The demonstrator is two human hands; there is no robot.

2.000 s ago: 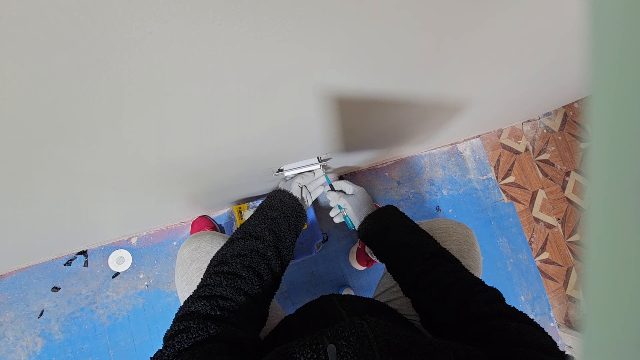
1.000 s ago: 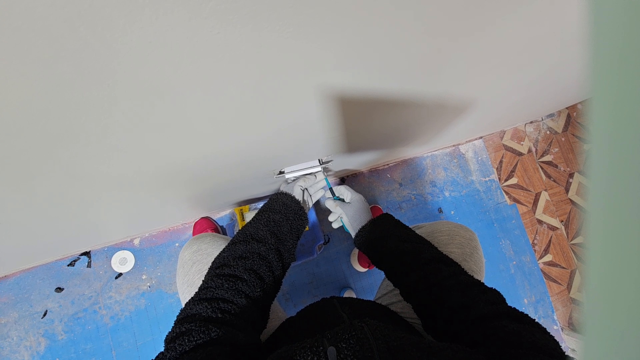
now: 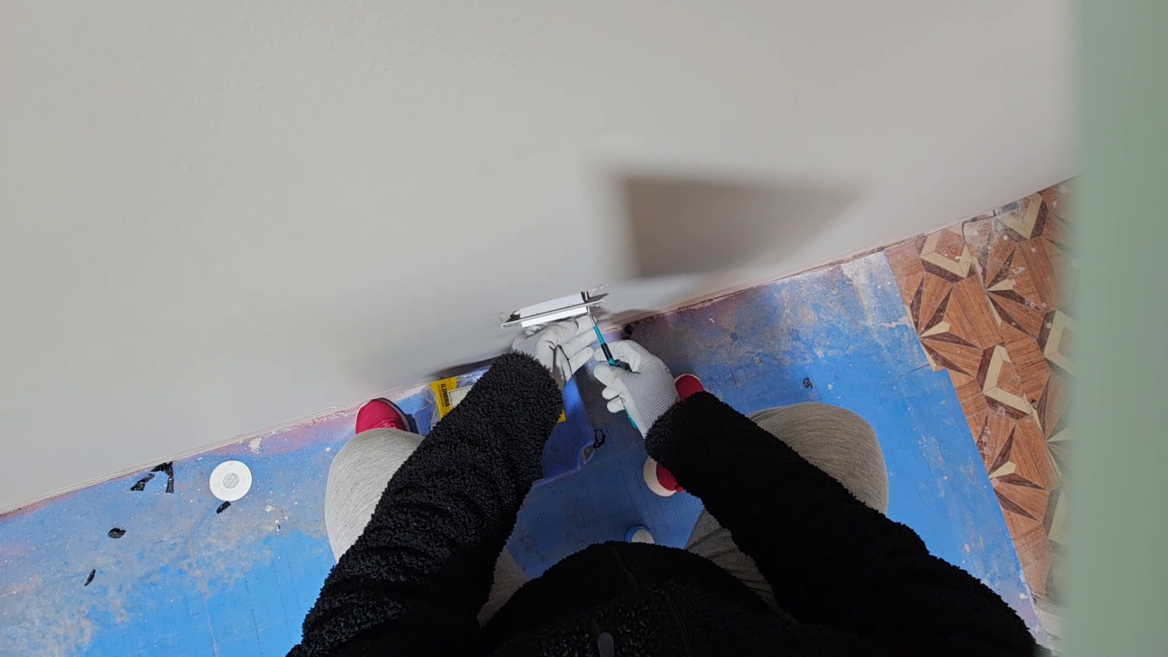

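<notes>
My left hand (image 3: 554, 347), in a pale glove, is at a white rectangular fixture with metal edges (image 3: 553, 310) low against the wall; its fingers look closed around the near side, though the exact grip is hard to see. My right hand (image 3: 637, 381), gloved too, holds a thin screwdriver with a teal and black shaft (image 3: 603, 339). The tool's tip reaches the right end of the fixture. A dark thin wire (image 3: 560, 359) shows near my left fingers.
Below lies a blue floor covering (image 3: 301, 538) with black scraps (image 3: 117, 533) and a roll of white tape (image 3: 230, 480). A yellow package (image 3: 449, 394) sits beside my left sleeve. The pale wall (image 3: 274, 201) rises ahead; patterned flooring (image 3: 995, 365) lies at right.
My right hand has shifted slightly around the screwdriver, while my left hand stays at the fixture.
</notes>
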